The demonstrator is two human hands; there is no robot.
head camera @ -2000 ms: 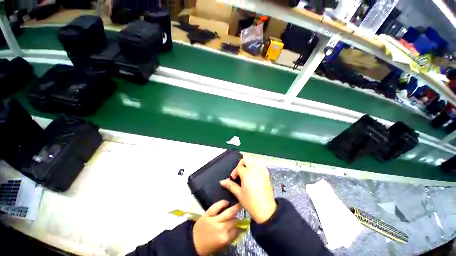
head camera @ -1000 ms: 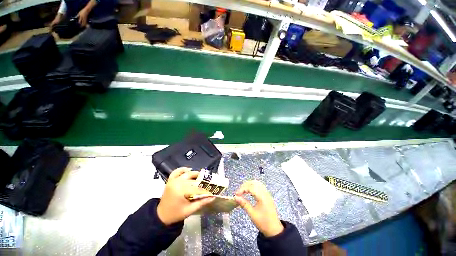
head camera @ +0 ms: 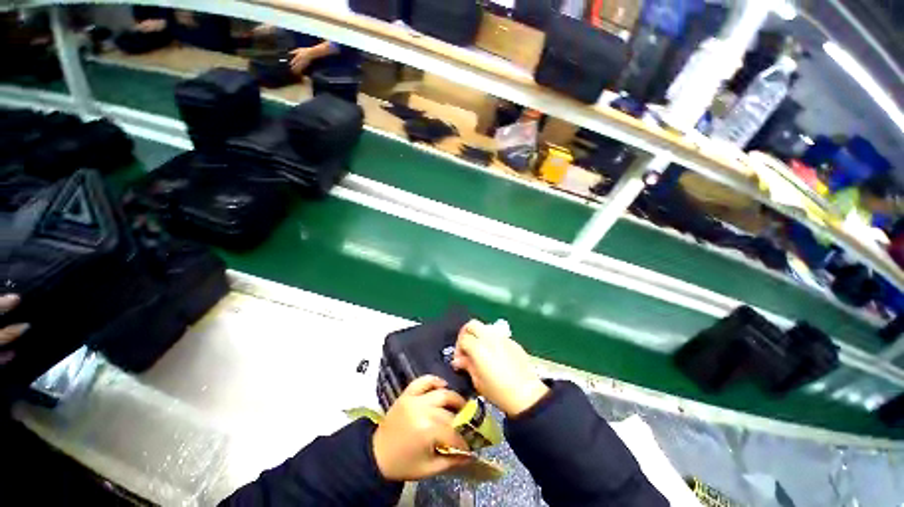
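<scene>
A black box-shaped unit stands on the bench in front of me, partly hidden by my hands. My left hand is shut on the sticker backing sheets, which are yellow-edged with dark marks, and rests against the unit's near side. My right hand has its fingertips down on the unit's top, beside a small pale-marked badge. Whether the fingers grip the badge or only touch it is too small to tell.
A green conveyor behind the bench carries black units. More black units crowd the left, with another person's fingers at the left edge. White paper and a sticker strip lie right. A small dark bit lies left of the unit.
My right hand has moved from the sticker sheets to the top of the unit. My left hand still holds the sheets. The view has shifted, and a large black unit with fingers appears at left.
</scene>
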